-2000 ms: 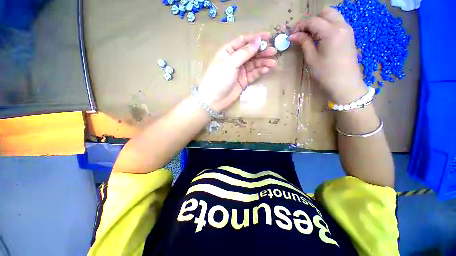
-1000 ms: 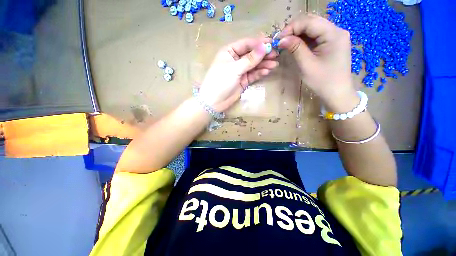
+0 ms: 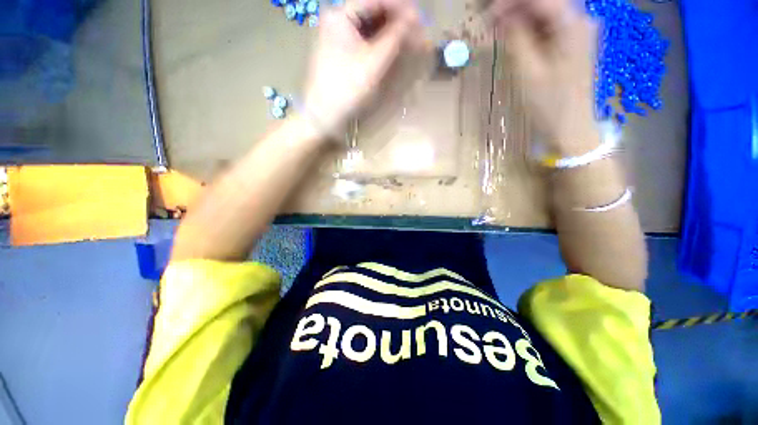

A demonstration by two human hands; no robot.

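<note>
My left hand [image 3: 357, 62] is blurred near the top edge, left of a small white round pot [image 3: 456, 54] on the brown table cover. Its fingers are curled and I cannot tell if it holds anything. My right hand [image 3: 553, 66] is also blurred, right of the pot, with its fingertips near the top edge; its contents cannot be made out. The blue plastic pieces [image 3: 633, 62] lie in a pile beyond my right hand, partly hidden by it. A few pale round parts [image 3: 275, 102] lie left of my left hand.
A heap of blue and white assemblies [image 3: 297, 10] is cut by the top edge. An orange bin [image 3: 79, 203] is at the left table edge. A large blue plastic bin [image 3: 721, 149] stands at the right. Shiny tape [image 3: 490, 158] crosses the table cover [image 3: 224, 75].
My hands have moved apart and up, my left hand to the left and my right hand to the right. The white pot between them is uncovered again. The whole view has shifted slightly.
</note>
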